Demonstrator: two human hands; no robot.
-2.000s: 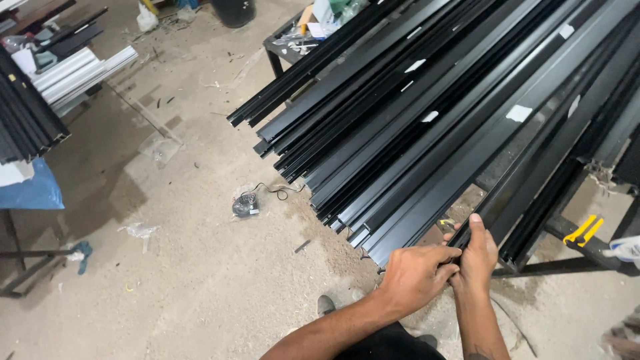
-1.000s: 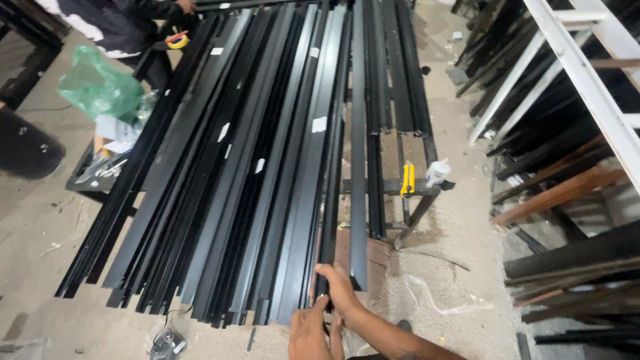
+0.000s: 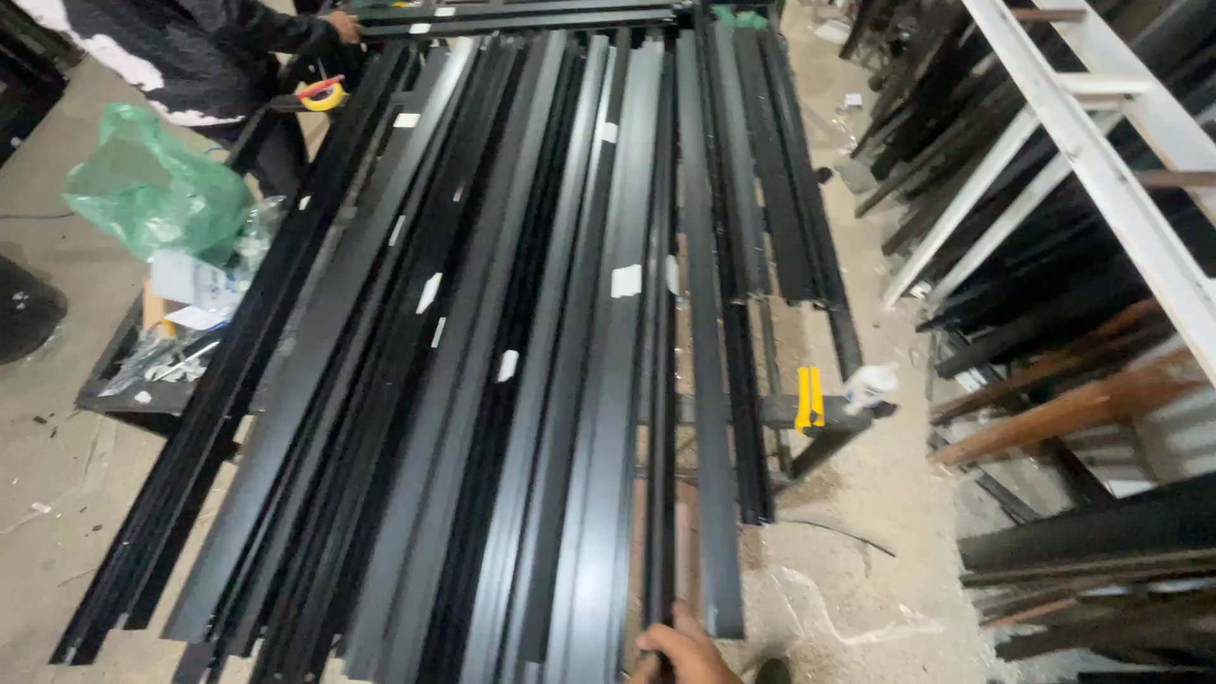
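Note:
My right hand [image 3: 689,654] is at the bottom edge, its fingers closed around the near end of a narrow black metal profile [image 3: 659,475]. My left hand cannot be made out. Beside the held profile, on its left, lie many long black and dark grey metal profiles [image 3: 594,532], side by side on a metal stand [image 3: 831,410]; several bear small white labels [image 3: 626,281]. A separate flat dark profile [image 3: 708,427] lies just to the right of the held one, with shorter profiles [image 3: 774,190] farther right.
A yellow-handled tool [image 3: 809,399] and a white bottle [image 3: 870,387] rest on the stand's right side. At left are a green plastic bag [image 3: 152,185] and a tray [image 3: 133,399] of small parts. A co-worker [image 3: 218,66] stands at upper left. A white ladder [image 3: 1092,161] and stacked profiles are at right.
The view has swung to the right and then moved in over the profiles. Both hands were together at the profile's end earlier; now only my right hand shows there.

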